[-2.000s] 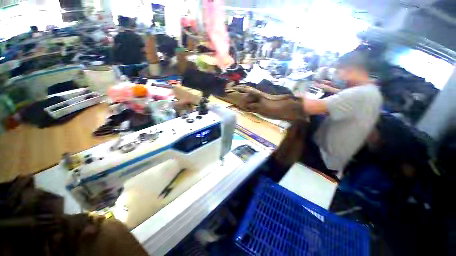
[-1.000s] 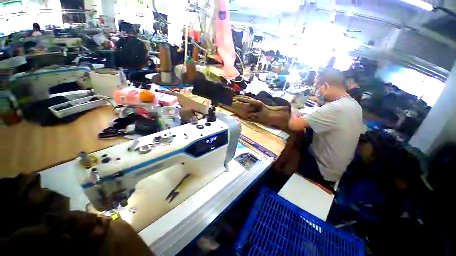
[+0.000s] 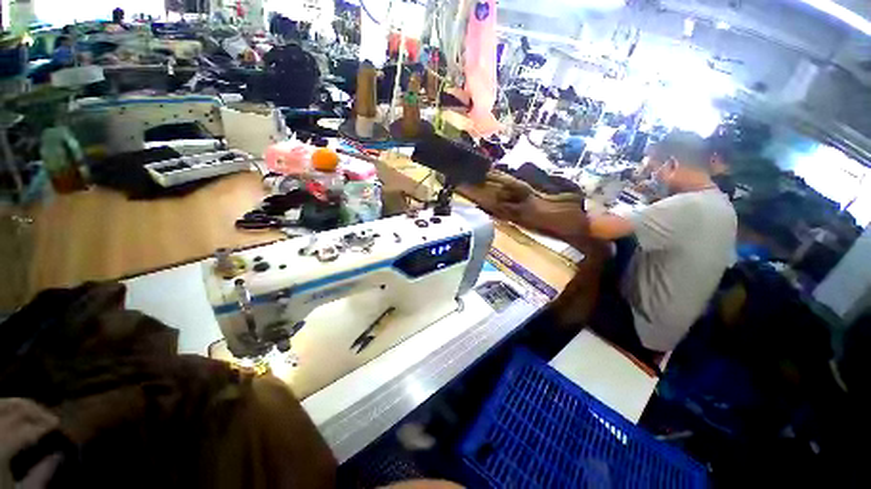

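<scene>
A brown and black garment (image 3: 172, 401) lies heaped at the lower left, up against the needle end of the white sewing machine (image 3: 334, 277). My left hand (image 3: 24, 439) is at the left edge on the garment, blurred and cut off; its grip is unclear. A small skin-toned patch at the bottom edge appears to be my right hand (image 3: 420, 484), nearly all cut off; its fingers are hidden. The presser foot area (image 3: 263, 361) shows bright under the machine head. Dark thread snips (image 3: 372, 329) lie on the machine bed under the arm.
A blue plastic basket (image 3: 573, 430) stands at lower right, beside a white board (image 3: 606, 372). A person in a grey shirt (image 3: 683, 258) sits beyond, with brown cloth (image 3: 535, 210) before them. A white tray (image 3: 196, 167), an orange object (image 3: 325, 159) and thread cones (image 3: 366, 100) are behind the machine.
The view has shifted, so the machine sits further right and more of the garment shows. My left hand has appeared at the left edge and a skin-toned patch at the bottom edge.
</scene>
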